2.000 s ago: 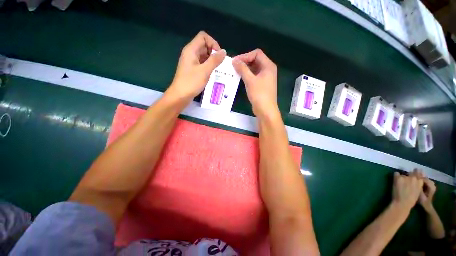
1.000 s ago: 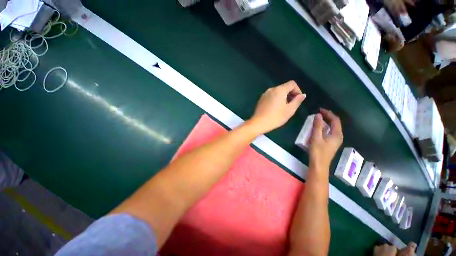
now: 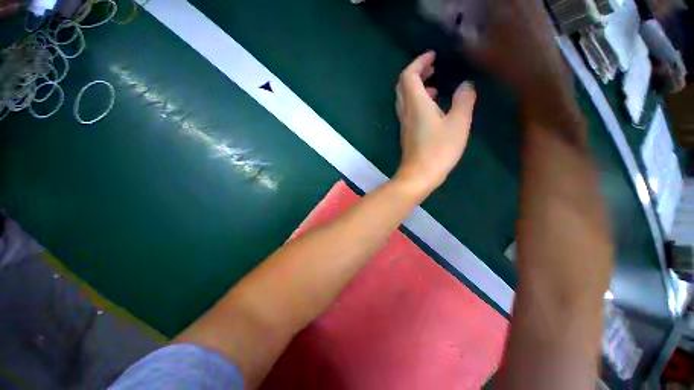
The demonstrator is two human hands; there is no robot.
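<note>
My left hand [image 3: 435, 122] is over the dark green belt [image 3: 335, 68], fingers apart and empty. My right hand [image 3: 514, 42] is stretched to the top of the view and strongly blurred. A blurred whitish box shape [image 3: 455, 17] is beside its fingers; I cannot tell whether the hand holds it. The pink-red foam mat [image 3: 403, 305] lies under my left forearm, on the near side of the pale guide rail [image 3: 304, 128].
Pale rubber bands [image 3: 94, 102] lie on the green bench at the upper left. White boxes and stacks [image 3: 597, 30] stand beyond the far rail [image 3: 620, 145] at the upper right. A sliver of a white box [image 3: 510, 250] shows beside my right forearm.
My right hand has left the box it held on the belt and moved up and away. My left hand has opened wider and moved slightly up. The view has shifted, and my right arm now hides most of the box row.
</note>
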